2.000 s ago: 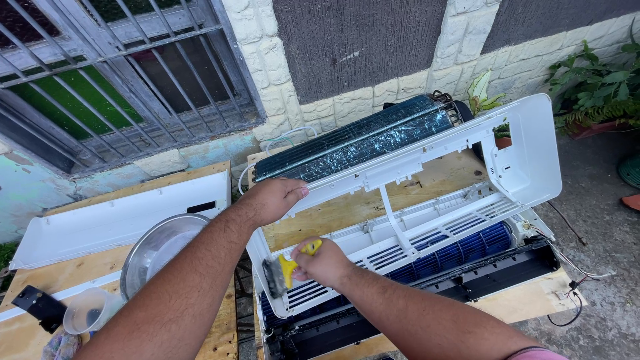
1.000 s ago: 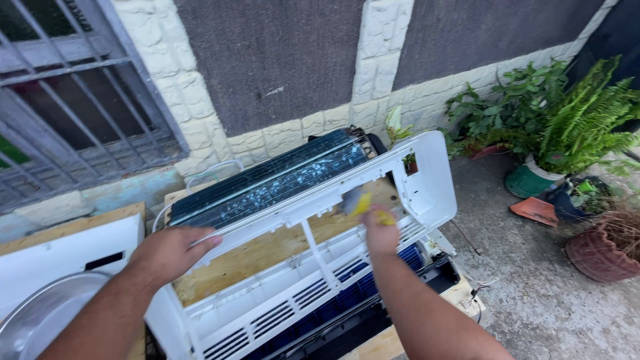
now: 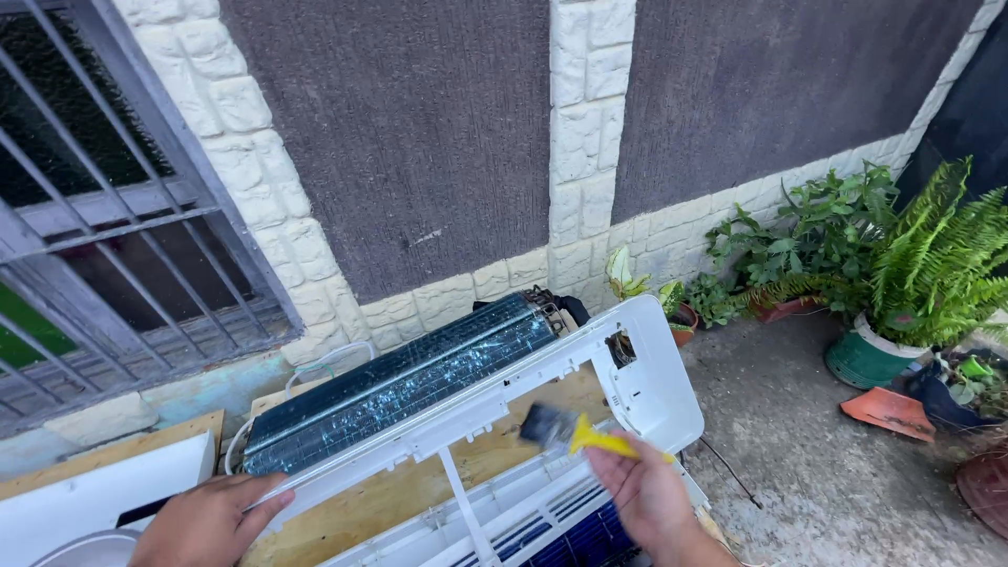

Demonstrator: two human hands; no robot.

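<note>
My left hand (image 3: 211,516) grips the upper left edge of a white plastic front frame of a split air conditioner (image 3: 660,394), which is tilted up. In my right hand (image 3: 642,480) is a paintbrush with a yellow handle (image 3: 589,438); its dark, blurred bristles point left over the frame's opening. Behind the frame lies a finned evaporator coil (image 3: 409,378) with bluish shiny patches and copper tube bends at its right end. Below the frame, part of a blue blower wheel (image 3: 587,543) shows; my right hand and the frame partly cover it.
Plywood (image 3: 362,508) lies under the parts. At the left are a white panel (image 3: 102,500) and the rim of a metal basin (image 3: 90,547). A barred window (image 3: 118,213) and a wall stand behind. Potted plants (image 3: 874,354) and a terracotta piece (image 3: 890,413) are on the concrete at right.
The brush in my right hand has moved from the frame's lower left part to its upper right part, then a little lower. My left hand still holds the frame's edge. The view has swung right.
</note>
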